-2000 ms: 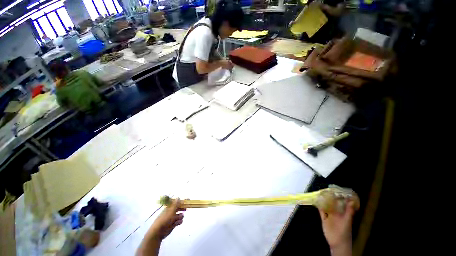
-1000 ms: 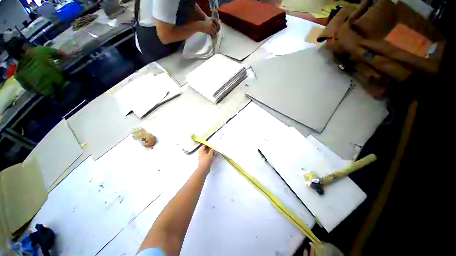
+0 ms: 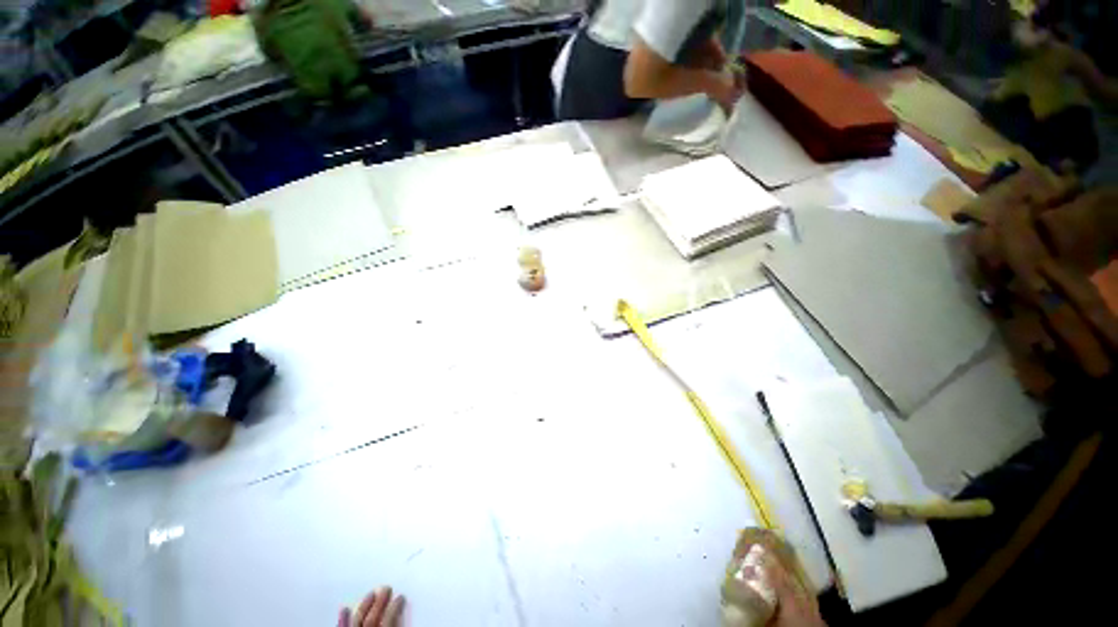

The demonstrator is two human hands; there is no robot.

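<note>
A long yellow strip lies slantwise on the white table, its far end near the grey sheets at the centre. Its near end runs to my right hand, low in the picture right of centre. My right hand is closed around a tan, rounded lump at that end; what the lump is and the exact grip are unclear. My left hand shows only its fingertips at the bottom edge, slightly apart with nothing seen in them; the rest is cut off.
A pale-handled hammer lies on a white board at right. A small tan bottle stands mid-table. Blue tray and fanned tan panels are left. A person works beyond stacked white sheets; brown bag bodies are far right.
My left hand has let go of the strip's far end and drawn back to the bottom edge. The strip was stretched between both hands and now lies on the table. The view has swung left.
</note>
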